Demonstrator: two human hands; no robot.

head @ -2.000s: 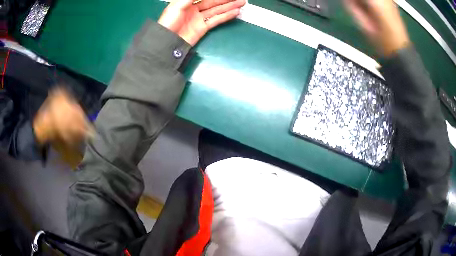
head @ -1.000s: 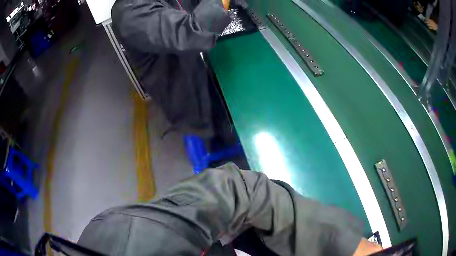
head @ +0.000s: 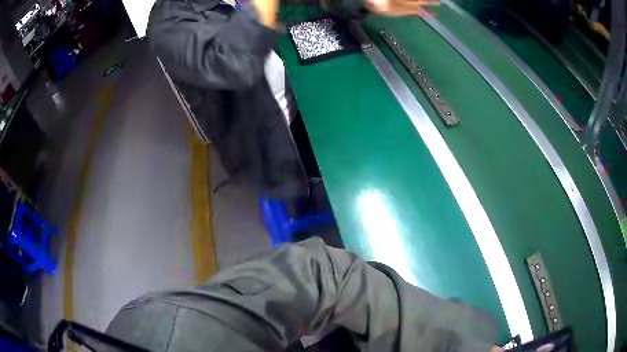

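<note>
My left sleeve reaches across the bottom to the lower right. Only a sliver of my left hand (head: 496, 349) shows at the bottom edge; its fingers are cut off. My right hand is out of the picture. A small glittering patch (head: 511, 342), perhaps a tray corner, shows beside my left hand. A short grey strip (head: 545, 292) with a row of round dots lies on the dark green conveyor belt (head: 495, 172), beyond the silver-white guide rail (head: 450, 168). A longer-looking grey strip (head: 419, 77) lies farther up the belt.
A neighbouring worker in a dark grey sleeve (head: 213, 48) stands at the upper left of the bench (head: 344, 130), with hands near a black tray (head: 316, 40) of silvery parts. Blue stools (head: 278, 220) stand on the grey floor with yellow lines. A second rail (head: 536, 134) borders the belt.
Both strips appear lower in the view. The neighbour's hand has reached out over the belt, and their tray shows more fully. Less of my left hand is visible.
</note>
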